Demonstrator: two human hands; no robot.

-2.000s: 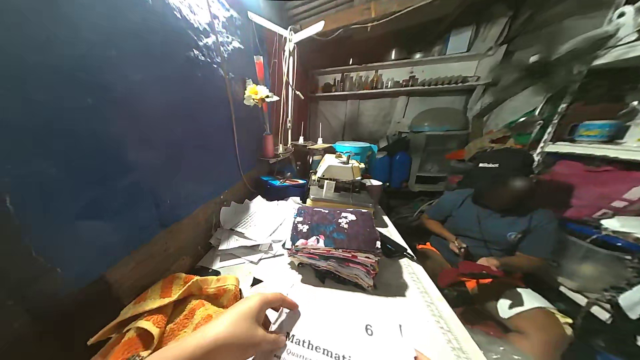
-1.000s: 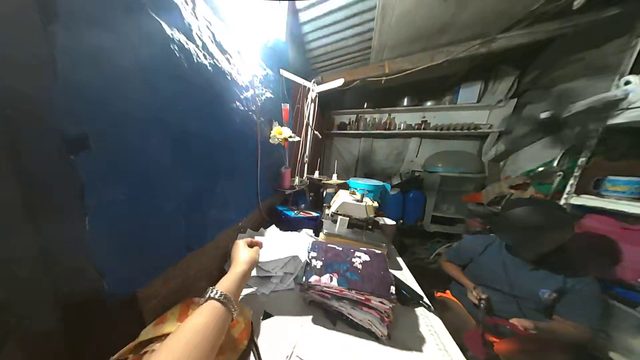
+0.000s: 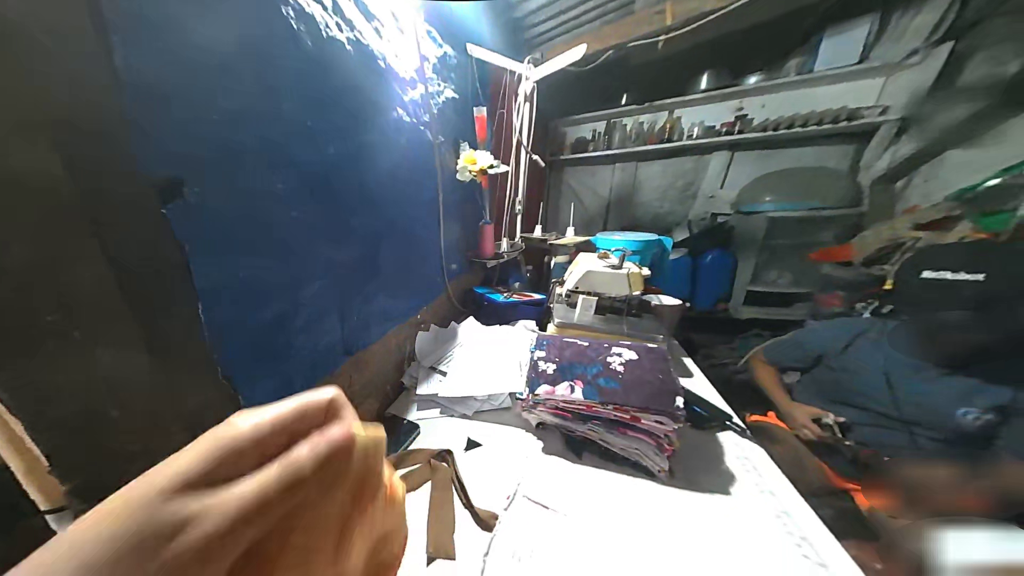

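My left hand [image 3: 296, 480] is at the lower left, blurred, its fingers closed on an orange-yellow cloth [image 3: 374, 460], of which only a little shows beside the fingers. Just right of it, a brown fabric strap [image 3: 441, 508] lies in a loop on the white-covered table. Beyond, a loose pile of white papers [image 3: 488, 360] rests near the wall. To its right sits a stack of folded fabric, a dark purple floral piece [image 3: 608, 372] on top. My right hand is not in view.
A sewing machine [image 3: 604, 280] stands behind the fabric stack, beside a blue tray [image 3: 510, 300] and a thread stand [image 3: 524, 144]. A dark object [image 3: 708, 412] lies at the table's right edge. A person [image 3: 880, 376] in a cap sits to the right. A blue wall covering [image 3: 312, 200] borders the left.
My left hand has moved from the paper pile back toward the lower left and is now closed on the orange-yellow cloth. The brown strap has come into sight.
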